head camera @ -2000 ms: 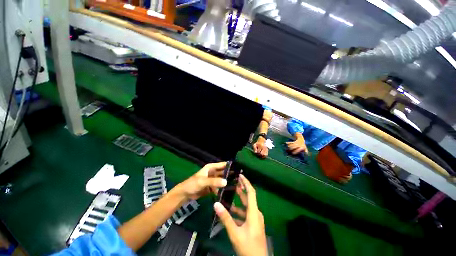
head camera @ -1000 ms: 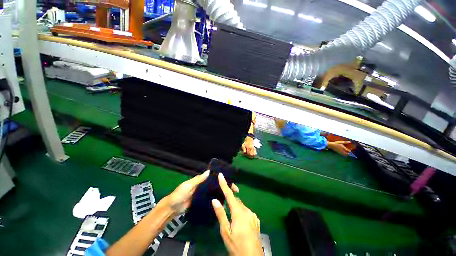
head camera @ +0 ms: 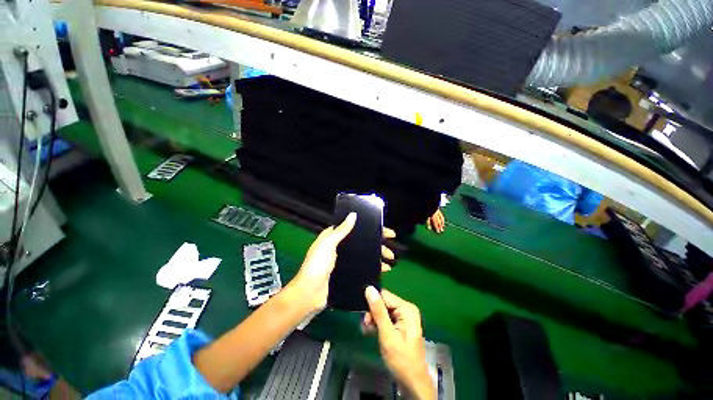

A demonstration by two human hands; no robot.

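A glossy black phone or display module [head camera: 356,254] is held upright above the bench, its flat dark face towards me. My left hand [head camera: 319,262] grips its left side, with the thumb on the face and fingertips showing past the right edge. My right hand [head camera: 397,332] pinches its lower right corner between thumb and fingers. Below the hands, a phone fixture [head camera: 367,386] shows partly at the bottom edge. A ribbed grey block [head camera: 295,371] lies left of it and a silver plate [head camera: 442,369] right of it.
Slotted silver plates [head camera: 261,273] and a crumpled white wipe [head camera: 186,266] lie at left. A black box [head camera: 517,355] is at right. A large black tray stack [head camera: 344,148] stands behind, under the white shelf edge [head camera: 375,90]. A coworker's blue sleeve [head camera: 543,190] shows opposite.
The black slab has turned from edge-on, through a tilted pose, to face me. My left hand now wraps its left side, and my right hand has moved to its lower corner. The view has shifted.
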